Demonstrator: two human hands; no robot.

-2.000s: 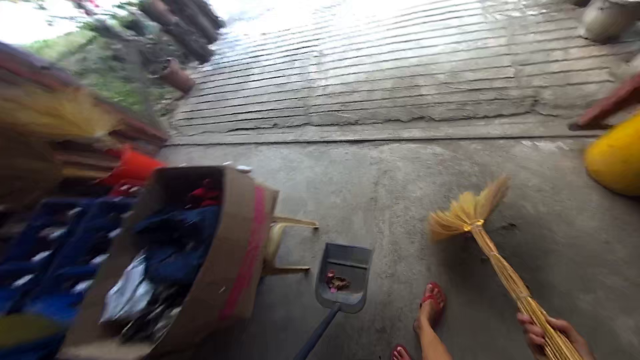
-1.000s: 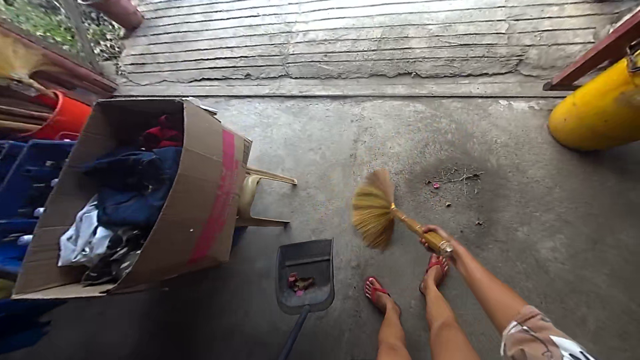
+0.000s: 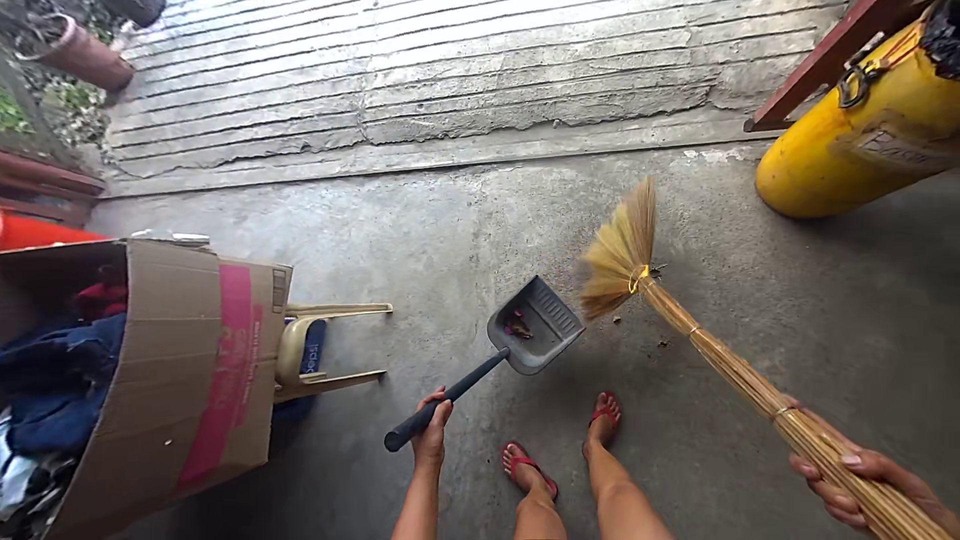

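My left hand (image 3: 433, 429) is closed around the handle of a dark plastic dustpan (image 3: 541, 319), whose pan lies on the concrete floor with dry debris and pink bits in it. At the lower right, my right hand (image 3: 862, 480) grips the long stalk handle of a soft straw broom (image 3: 622, 255). The broom's fanned bristles are on the floor just right of the dustpan's front lip. Small bits of debris (image 3: 663, 344) lie below the bristles, and some twigs show beside the broom's yellow binding.
A cardboard box (image 3: 180, 375) of clothes stands at left by a beige plastic chair or stool (image 3: 300, 349). An orange-red container (image 3: 37, 231) is behind it. A yellow cylindrical container (image 3: 840, 150) stands upper right near a red beam (image 3: 817, 71). Ridged concrete (image 3: 420, 82) lies ahead; my sandalled feet are below.
My left hand, out of view before, now holds the dustpan handle, and the dustpan has turned towards the broom. The broom has moved right over the twigs, and my right hand is farther down its handle.
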